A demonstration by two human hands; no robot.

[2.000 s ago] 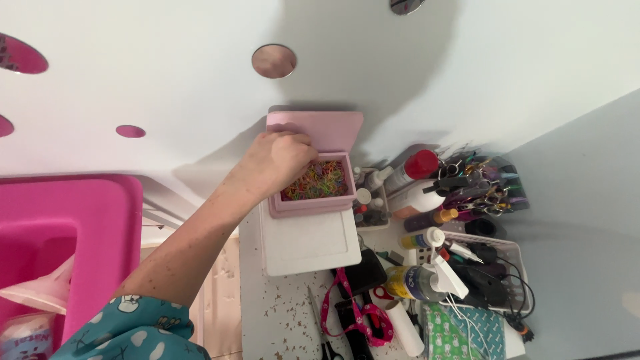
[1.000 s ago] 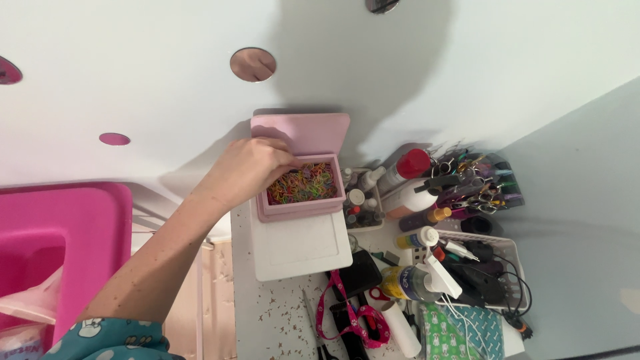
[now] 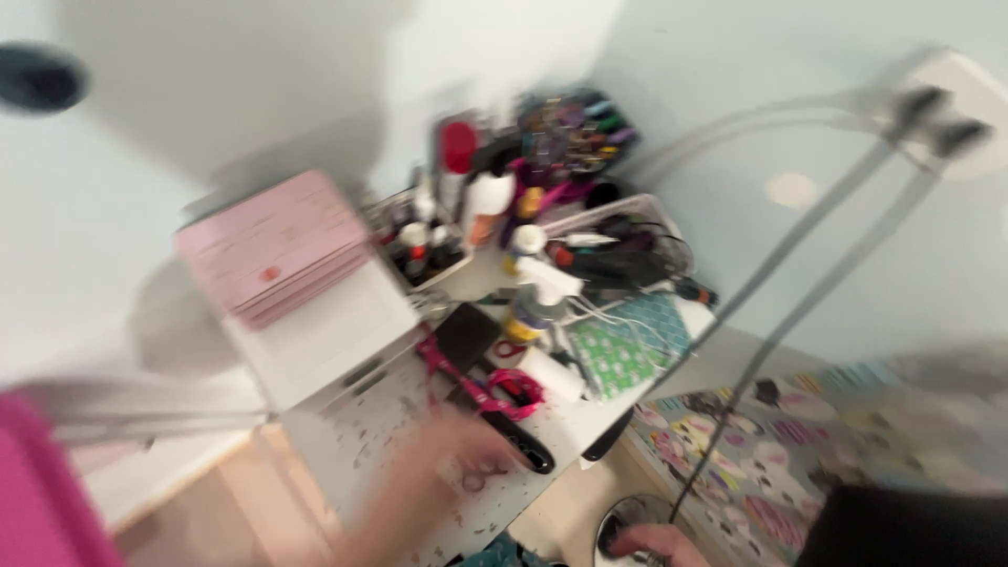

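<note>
Low over the white tabletop is my left hand [image 3: 465,449], badly blurred, near small scissors [image 3: 476,476] and a black-handled tool [image 3: 528,453]; its grip is unclear. My right hand [image 3: 661,543] shows partly at the bottom edge, by a round shiny object [image 3: 622,520]; whether it holds anything is hidden. The pink box [image 3: 276,244], its lid down, rests on a white drawer unit [image 3: 339,339]. A pink strap [image 3: 453,374] lies coiled beside a dark flat case [image 3: 466,335] and a white roll [image 3: 551,374].
Behind stand a basket of small bottles [image 3: 425,252], a red-capped can [image 3: 458,150], a holder of pens and scissors [image 3: 575,134] and a white basket [image 3: 654,213]. A spray bottle [image 3: 535,303] stands beside green patterned cloth [image 3: 622,354]. Cables [image 3: 772,331] hang at right.
The pink box, open with colourful small bands inside before, is now closed. My left hand has left it for the table's front part. My right hand has come into view. The view has swung right.
</note>
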